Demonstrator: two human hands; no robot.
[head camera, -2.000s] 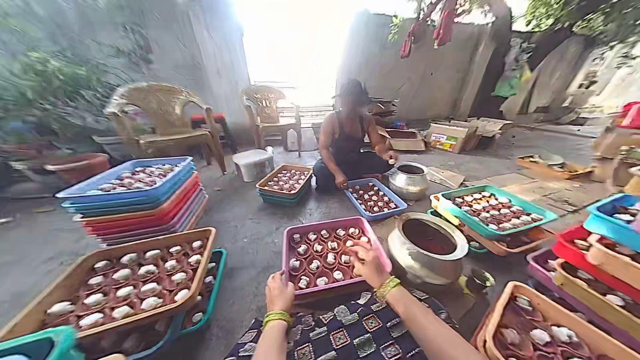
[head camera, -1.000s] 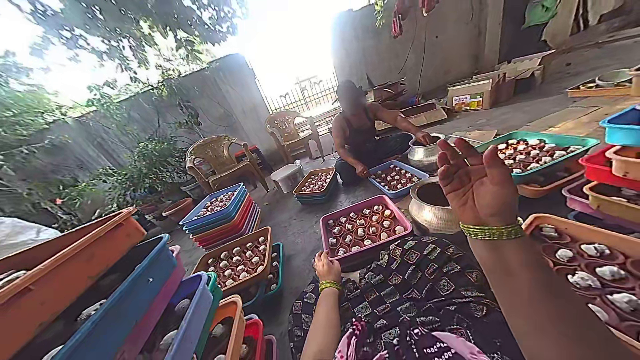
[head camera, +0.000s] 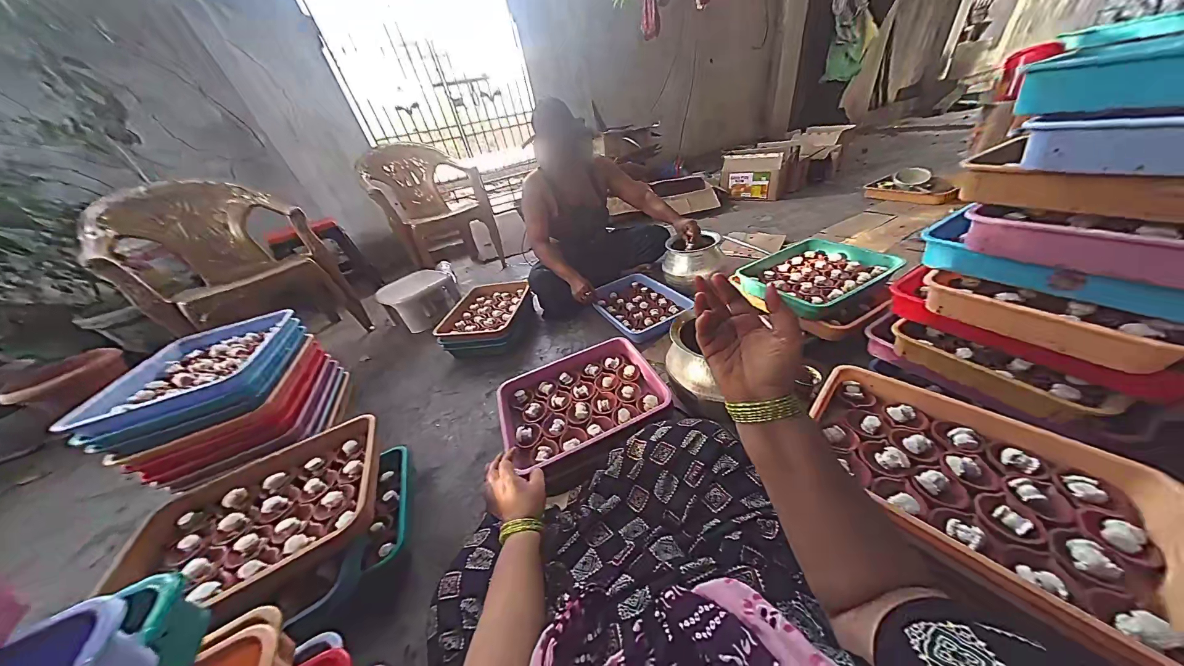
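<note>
My left hand (head camera: 513, 487) rests on the near left corner of a pink plastic tray (head camera: 507, 407), its fingers at the rim. Small round reddish-brown cups (head camera: 592, 430), each topped with a white lump, fill the tray in rows. My right hand (head camera: 747, 338) is raised with the palm showing and the fingers apart, and I see nothing in it. Behind it stands a round metal pot (head camera: 689, 370), partly hidden by the hand. Both wrists wear green bangles.
Opposite, a seated person (head camera: 573, 203) reaches into a second metal pot (head camera: 694, 259) beside a blue tray (head camera: 683, 301). Filled trays are stacked at the left (head camera: 69, 421) and right (head camera: 1082, 342). An orange tray (head camera: 837, 375) lies by my right arm. Plastic chairs (head camera: 213, 268) stand behind.
My right hand was over the pink tray two seconds ago and is now raised, away from it. My left hand stays at the tray's near left corner. The view has swung about.
</note>
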